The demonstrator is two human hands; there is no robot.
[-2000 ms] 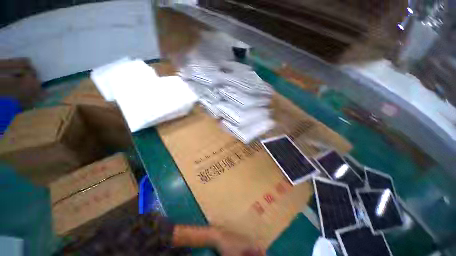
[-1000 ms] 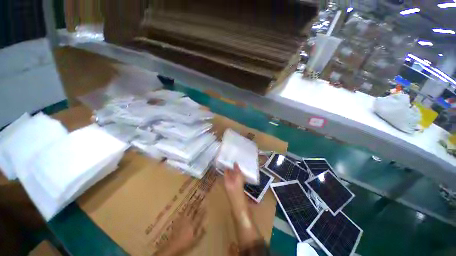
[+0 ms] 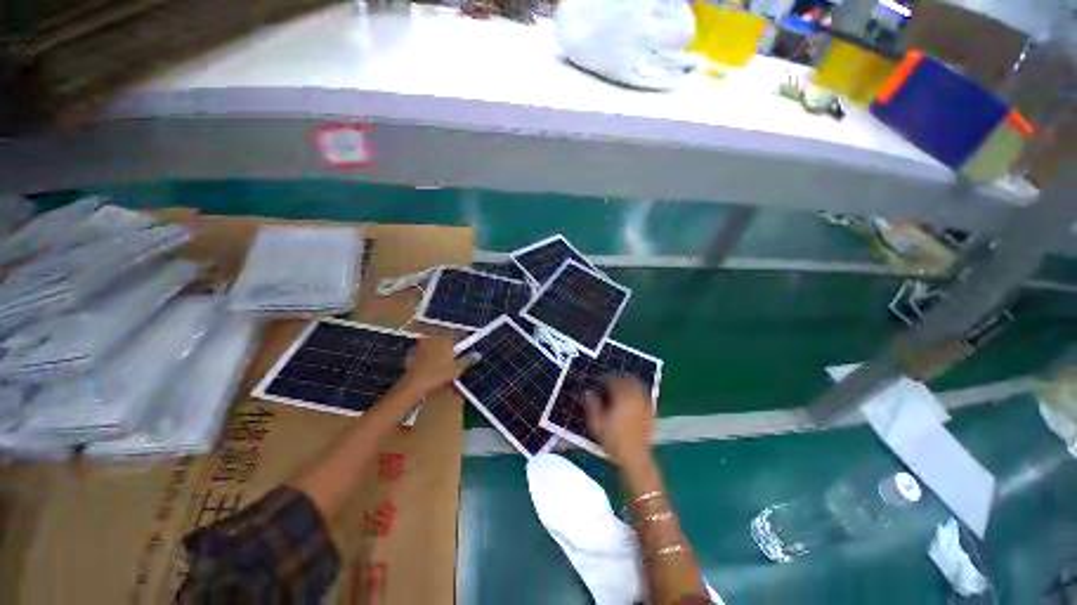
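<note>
Several dark gridded solar panels with white frames lie in an overlapping group, with one panel (image 3: 478,298) at its back left. Another panel (image 3: 325,366) lies apart on the cardboard sheet (image 3: 413,520). My left hand (image 3: 435,360) is between that panel and the middle panel (image 3: 510,376), with fingertips at the middle panel's left edge. My right hand (image 3: 620,411), slightly blurred, is over the lower right panel (image 3: 644,364); its grip is unclear. A white wiping cloth (image 3: 579,520) lies below, beside my right forearm. A white cord bundle (image 3: 555,343) shows between panels.
Bagged white packs (image 3: 118,343) are piled at left, with a single pack (image 3: 298,270) behind the separate panel. A clear bottle (image 3: 827,520) lies at right near white sheets (image 3: 933,449). The raised white shelf (image 3: 449,83) crosses behind, holding a white bag and coloured bins.
The view has turned right. The white pack my right hand touched now lies released on the cardboard. Both hands have moved to the panels.
</note>
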